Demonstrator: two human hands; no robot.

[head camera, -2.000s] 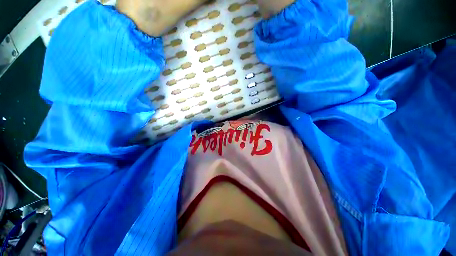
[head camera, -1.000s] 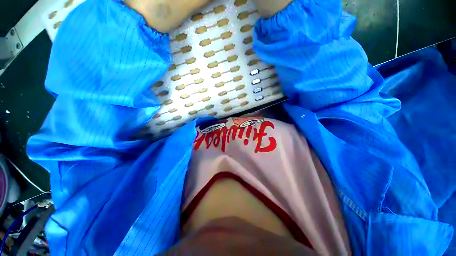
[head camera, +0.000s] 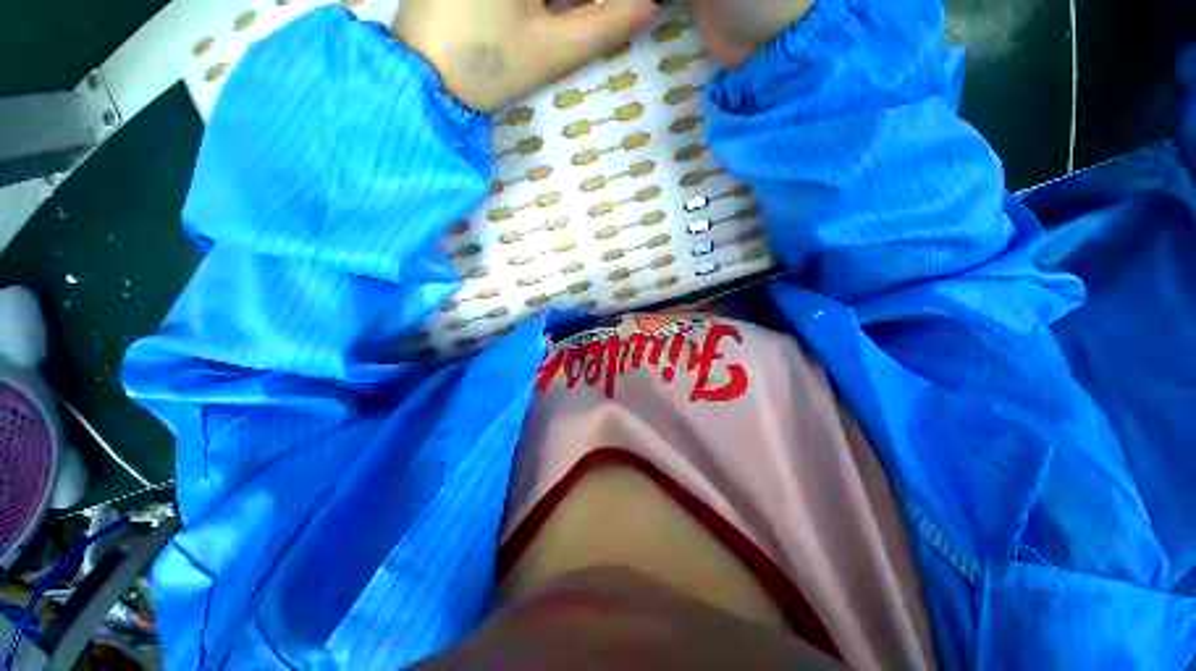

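Note:
The white parts tray (head camera: 558, 275) lies at the near edge of the bench, with rows of tan paddle-shaped pockets. Several pockets near its right side show bright, dark-edged spots. My left hand (head camera: 525, 46) reaches over the tray at the top edge of the picture, its fingers partly cut off. My right hand (head camera: 748, 20) is at the top edge too, mostly cut off, close to the left fingertips. A small dark thing shows between the hands at the very top edge; I cannot tell what it is or which hand holds it.
A pink fan (head camera: 24, 452) stands at the left. A pale rail with a metal bracket (head camera: 92, 112) is at the upper left. The dark green bench (head camera: 125, 243) shows on both sides. Cables and clutter (head camera: 99, 590) lie at the lower left.
The whole view has shifted, so the tray and sleeves appear further right and slightly lower. More of my left hand and the fan now shows, and the hands appear close together.

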